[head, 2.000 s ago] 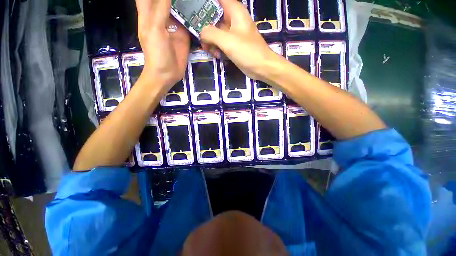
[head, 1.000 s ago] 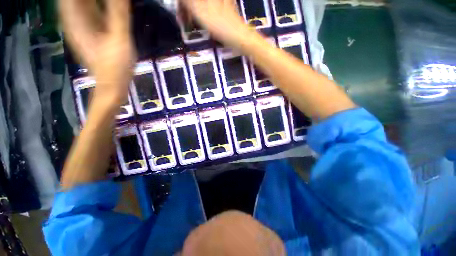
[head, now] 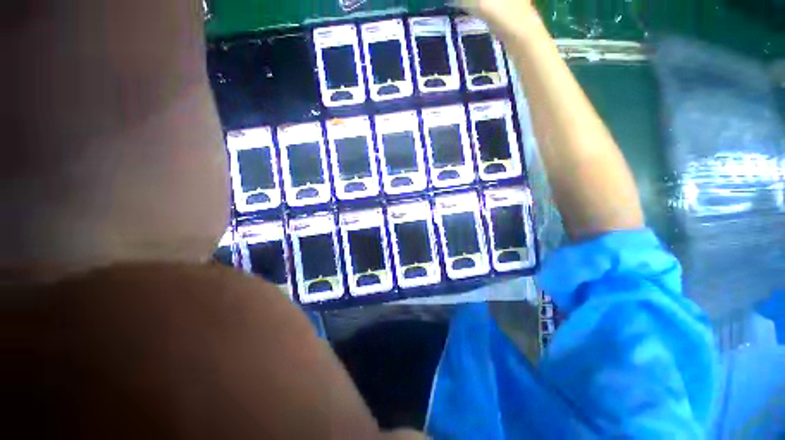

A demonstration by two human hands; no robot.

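Note:
A black tray (head: 258,82) lies in front of me with rows of white phone front housings (head: 400,155) with dark windows. The pockets at its upper left are empty and black. My right arm reaches up along the tray's right side. My right hand (head: 493,10) is cut off by the top edge, near the upper right housing, so its grip is hidden. A large blurred skin-coloured shape, apparently my left hand (head: 112,129), is very close to the camera and covers the left side. Its fingers cannot be made out.
A green surface (head: 602,94) shows beyond and right of the tray. Clear crinkled plastic (head: 719,180) with bright glare lies at right. A whitish liner (head: 465,293) sticks out under the tray's near edge. A brown blurred shape fills the lower left.
The left hand has come up close to the camera. The right hand has moved right and away to the top edge. The unit held earlier no longer shows. The view has shifted.

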